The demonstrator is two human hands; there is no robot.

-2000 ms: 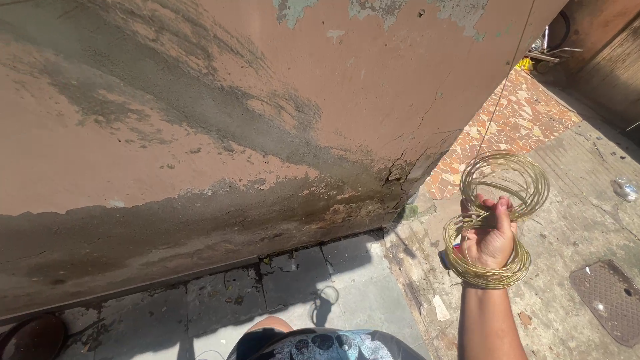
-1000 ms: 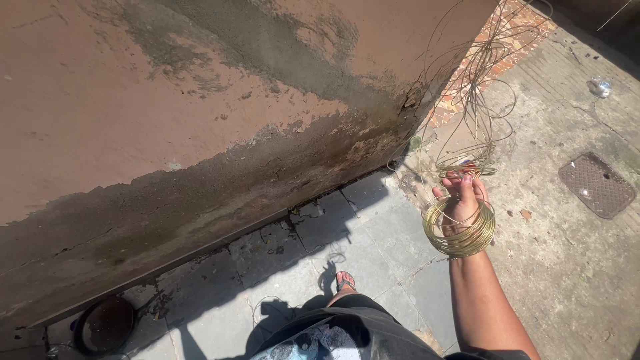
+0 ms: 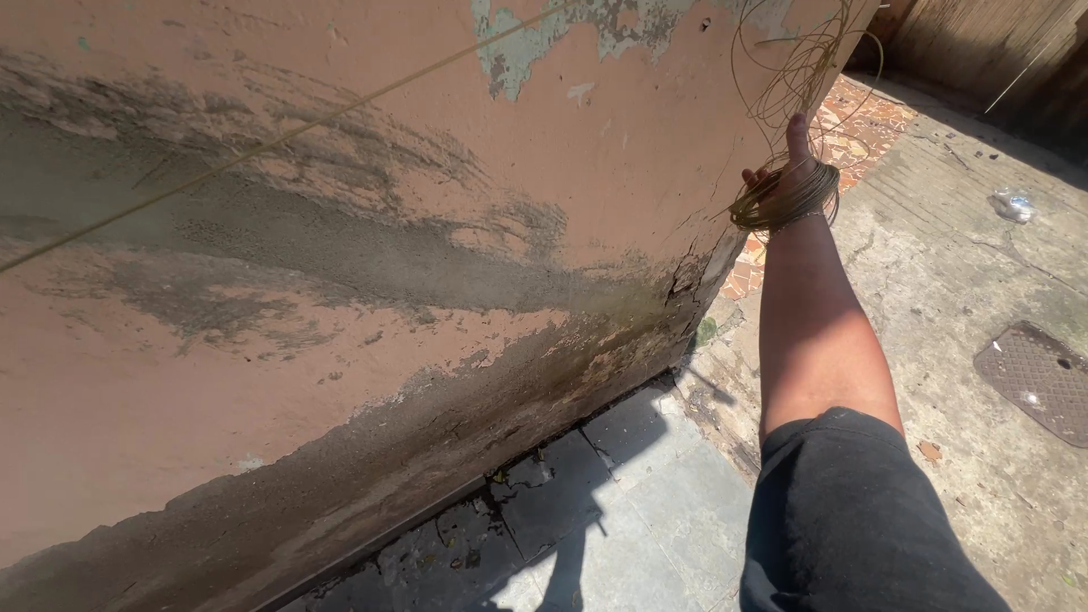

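My right hand (image 3: 786, 174) is held out at the upper right, beside the corner of the wall. A coil of thin brass-coloured wire (image 3: 795, 204) loops around its palm and wrist, with the thumb raised and the fingers partly curled at the coil. Above the thumb, loose tangled loops of the same wire (image 3: 807, 64) spread up past the wall's edge. A taut strand or cord (image 3: 280, 140) crosses the view from the left edge to the top; its ends are out of view. My left hand is not seen.
A pink wall (image 3: 255, 374) with peeling paint and grey patches fills the left. Grey floor tiles (image 3: 663, 501) lie at its foot, partly in shadow. To the right, cracked concrete (image 3: 918, 306) holds a metal cover (image 3: 1041, 382) and a shiny crumpled object (image 3: 1011, 205).
Two seconds ago the wire was gathered in neat loops; part of it has since spread into a loose tangle. My right hand has reached farther out, and the strand across the view has appeared.
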